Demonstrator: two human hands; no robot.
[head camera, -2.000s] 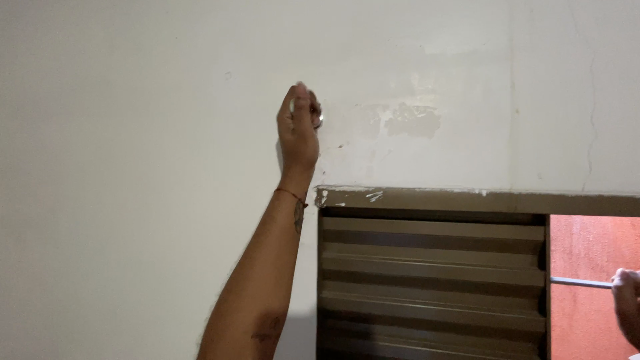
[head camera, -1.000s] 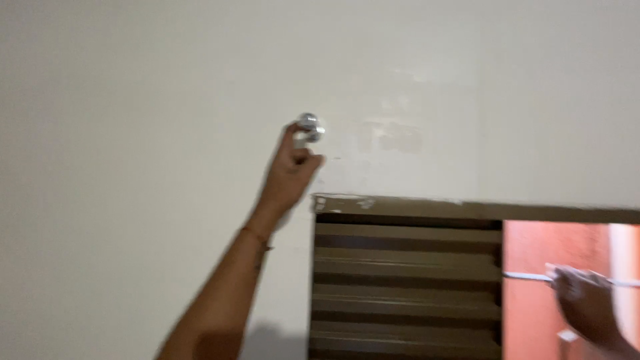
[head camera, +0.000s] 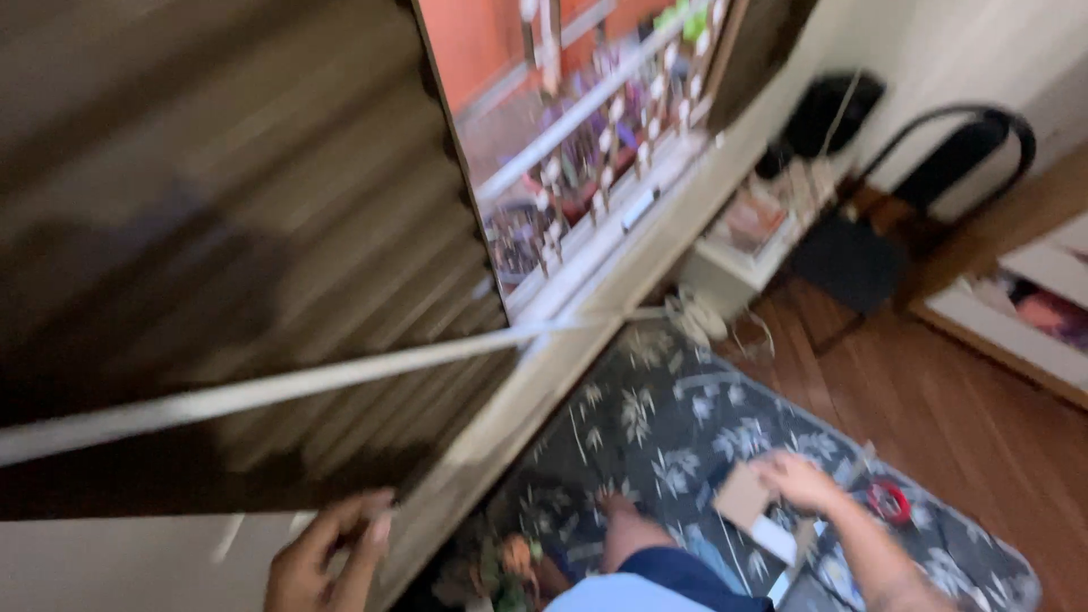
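My left hand (head camera: 327, 552) is at the lower left beside the wooden window frame (head camera: 476, 433), thumb and fingertips close together. Blur hides whether anything small is between them. My right hand (head camera: 795, 480) is lower right, above the patterned bed cover, its fingers on the upper corner of a brown cardboard piece (head camera: 744, 497). A white part (head camera: 775, 540) adjoins the cardboard. A pale rod (head camera: 340, 374) slants across the brown slatted shutter (head camera: 280, 195) towards the sill; neither hand is on its visible length. A red ring-shaped roll (head camera: 888, 501) lies right of my right hand.
The dark leaf-patterned cover (head camera: 629, 408) spreads below the window. A white cabinet (head camera: 731, 272) with things on top, a cable (head camera: 756, 336) and a black chair (head camera: 858, 255) stand beyond it. Metal bars cross the window opening, with plants behind. A figurine-like object (head camera: 514, 561) is at the bottom.
The view has swung down and right. My left hand, earlier raised at the wall with a shiny round metal part, is now lower by the frame. My right hand has let go of the rod.
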